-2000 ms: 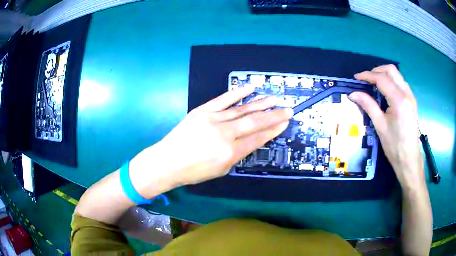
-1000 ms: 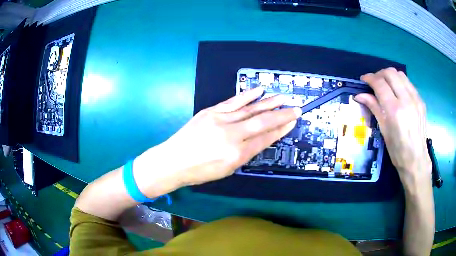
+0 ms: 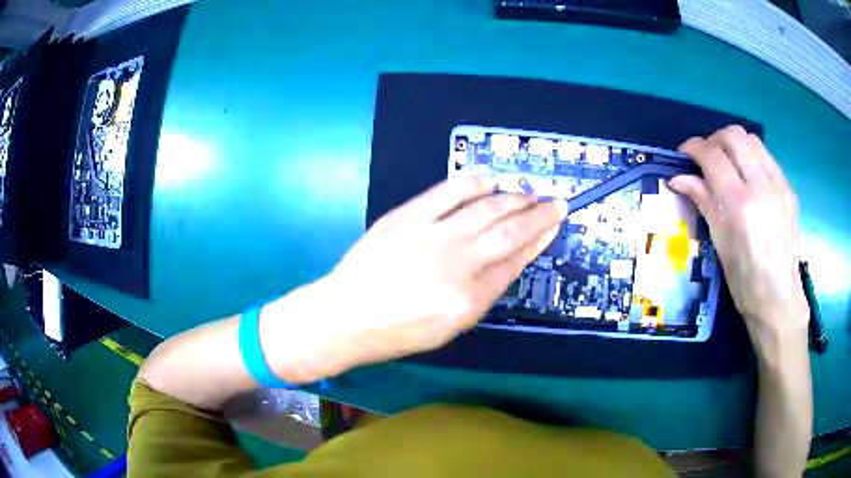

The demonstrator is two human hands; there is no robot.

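A silver-rimmed chassis with a mainboard (image 3: 620, 269) lies on a black foam pad (image 3: 411, 112). A dark, bent heat pipe (image 3: 611, 184) runs across its upper right part. My right hand (image 3: 742, 201) pinches the pipe's right end between thumb and fingers at the chassis's upper right corner. My left hand (image 3: 439, 257), with a blue wrist strap, lies over the left half of the board. Its fingertips are at the pipe's left end and hide it; whether they grip or only press it is hidden. The left hand is slightly blurred.
Another chassis (image 3: 104, 154) lies on a black pad at the left, beside more dark pads. A slim dark tool (image 3: 813, 306) lies right of my right wrist. A black tray (image 3: 588, 11) is at the back edge, in front of a ribbed pale rail (image 3: 746, 47).
The chassis and pad appear slightly further right in the view. My left hand's fingers have drawn closer together and bent more. My right hand still holds the pipe's right end.
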